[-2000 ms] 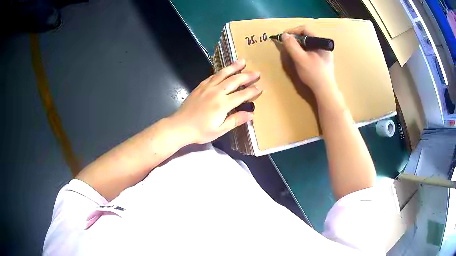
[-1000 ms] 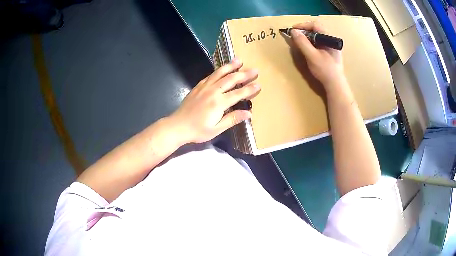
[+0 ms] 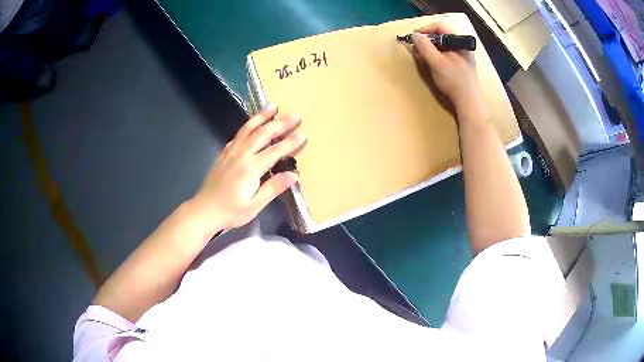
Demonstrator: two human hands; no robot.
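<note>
A tan cardboard sheet (image 3: 367, 134) lies on top of a stack of foam trays (image 3: 255, 88), whose layered edges show at the left side. Black handwriting (image 3: 301, 66) reading "25.10.31" is at the sheet's upper left. My right hand (image 3: 446, 67) holds a black marker pen (image 3: 455, 42), its tip at the sheet near the upper edge, right of the date. My left hand (image 3: 247, 166) rests at the sheet's left edge, with a small black marker cap (image 3: 284, 165) between thumb and fingers.
The stack is on a green bench (image 3: 395, 261). A white tape roll (image 3: 522, 164) lies right of the stack. Brown cardboard pieces (image 3: 519, 46) are at the upper right, beside a blue-edged shelf (image 3: 589, 71). Grey floor with an orange line (image 3: 53, 198) is at the left.
The date has gained its last digit. My right hand has moved the pen right, away from the date. The stack and my left hand appear further left as the view shifted.
</note>
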